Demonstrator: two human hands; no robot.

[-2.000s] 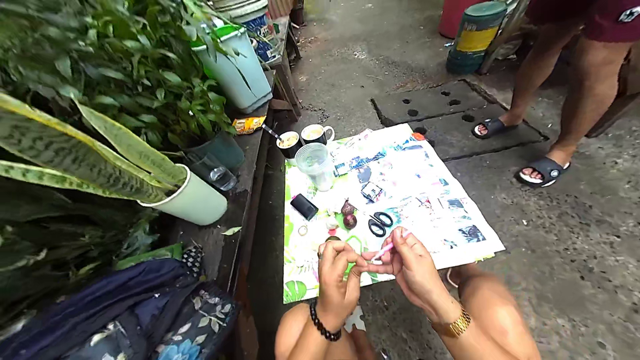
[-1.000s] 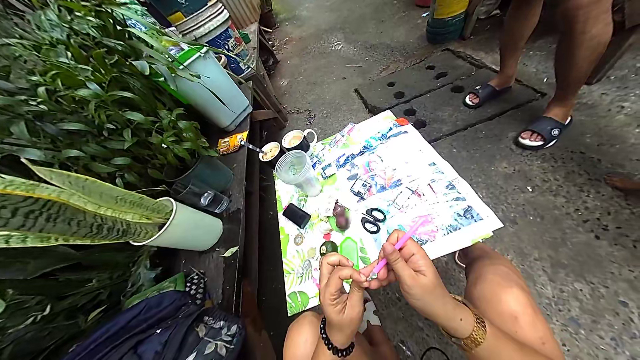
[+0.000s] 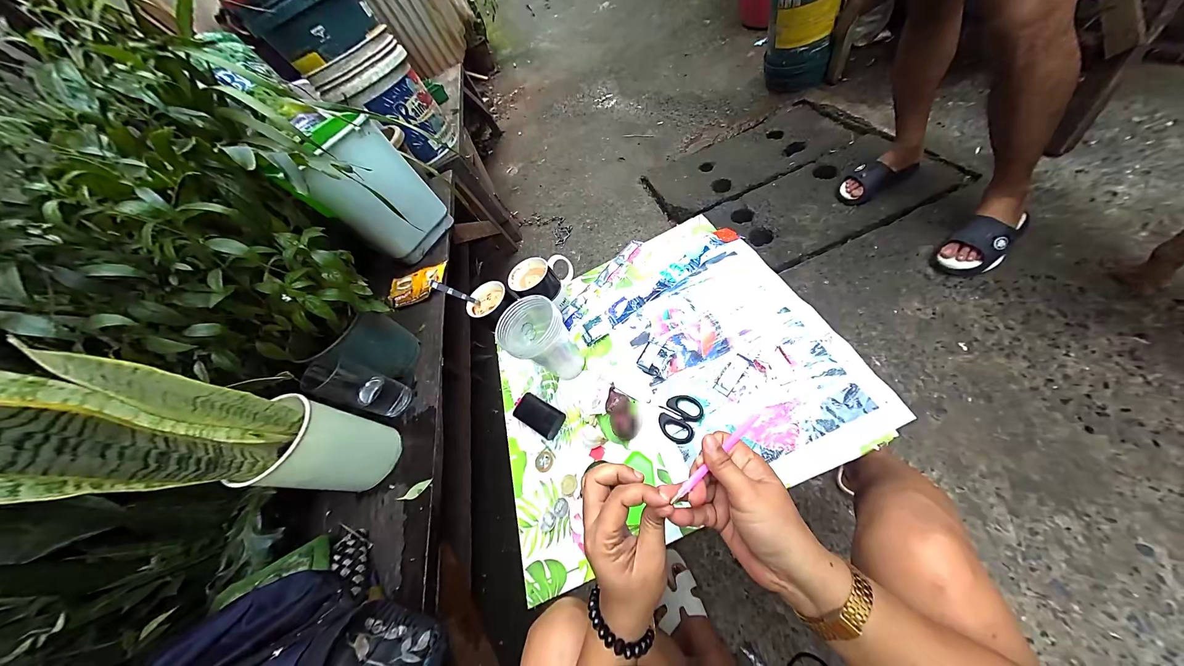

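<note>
My right hand (image 3: pixel 745 513) holds a thin pink pen-like tool (image 3: pixel 717 456) between thumb and fingers, its tip slanting down to the left. Against that tip, the thumb and forefinger of my left hand (image 3: pixel 624 536) pinch something small and pale, too small to name. Both hands meet above the near edge of a low table with a leaf-print cover (image 3: pixel 546 527) and a printed sheet (image 3: pixel 786 361). Black-handled scissors (image 3: pixel 681 419) lie just beyond my fingers. A dark round item (image 3: pixel 622 416), a black rectangular item (image 3: pixel 539 416) and a clear plastic cup (image 3: pixel 539 333) are farther left.
Two mugs, one dark (image 3: pixel 488 301) and one with a pale handle (image 3: pixel 535 276), stand at the table's far left corner. A dark bench (image 3: pixel 421 370) with a potted snake plant (image 3: pixel 342 449) runs along the left. Another person's sandalled feet (image 3: pixel 980 242) are at the upper right.
The pink tool points farther up and to the right than two seconds ago, and shows more of its length. Both hands stay together over the table's near edge. The view has shifted somewhat.
</note>
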